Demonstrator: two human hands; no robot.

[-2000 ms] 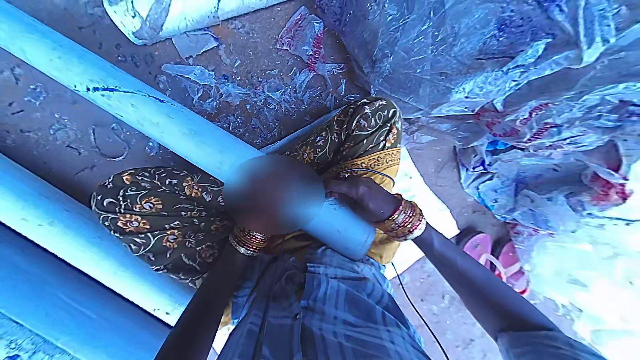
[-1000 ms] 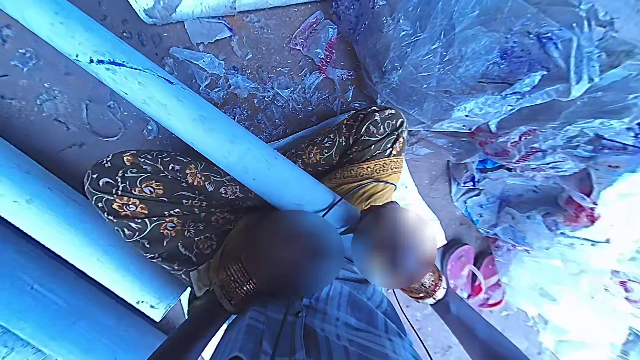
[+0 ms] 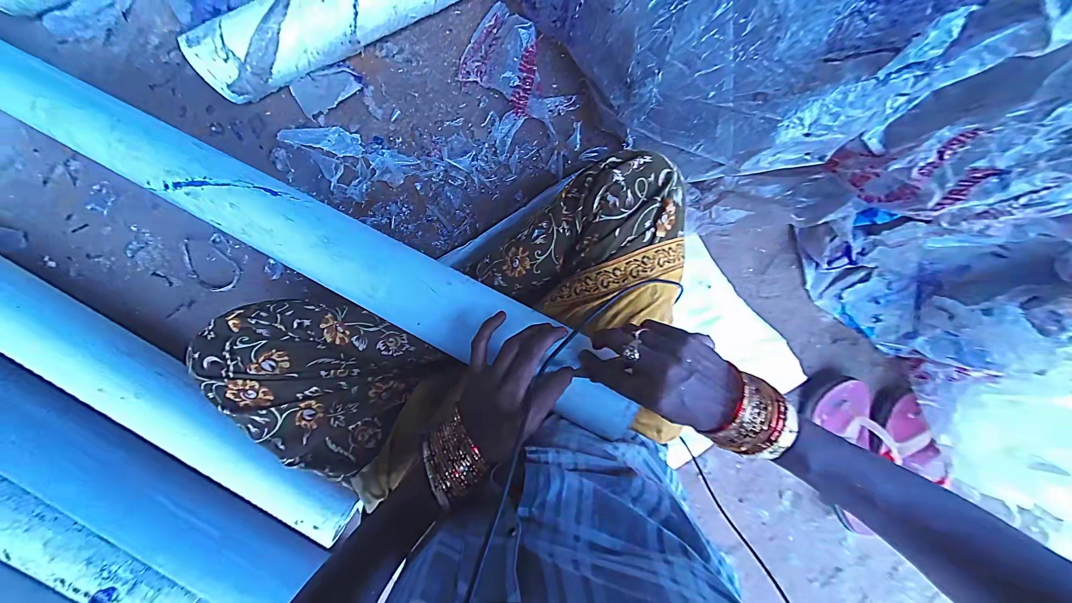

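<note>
A long pale plastic pipe (image 3: pixel 335 251) lies slantwise across my lap, its near end by my blue checked shirt. My left hand (image 3: pixel 511 385) rests on the pipe near that end, fingers spread over its surface. Close beside it, my right hand (image 3: pixel 657 368) touches the pipe with bent fingers; whether it pinches anything is hidden. A thin dark cord (image 3: pixel 620 293) loops over the pipe between the hands and runs down past my left wrist. Bangles circle both wrists.
More large pipes (image 3: pixel 167 389) lie on the left, and another pipe (image 3: pixel 318 38) at the top. Crumpled clear plastic sheeting (image 3: pixel 921 193) covers the right side. Pink slippers (image 3: pixel 846 410) stand on the ground at lower right. Plastic scraps (image 3: pixel 368 159) litter the ground beyond my knees.
My hands have moved from beside and below the pipe's end, one second ago, up onto the pipe, close together. The pipe's near end shows beyond my fingers.
</note>
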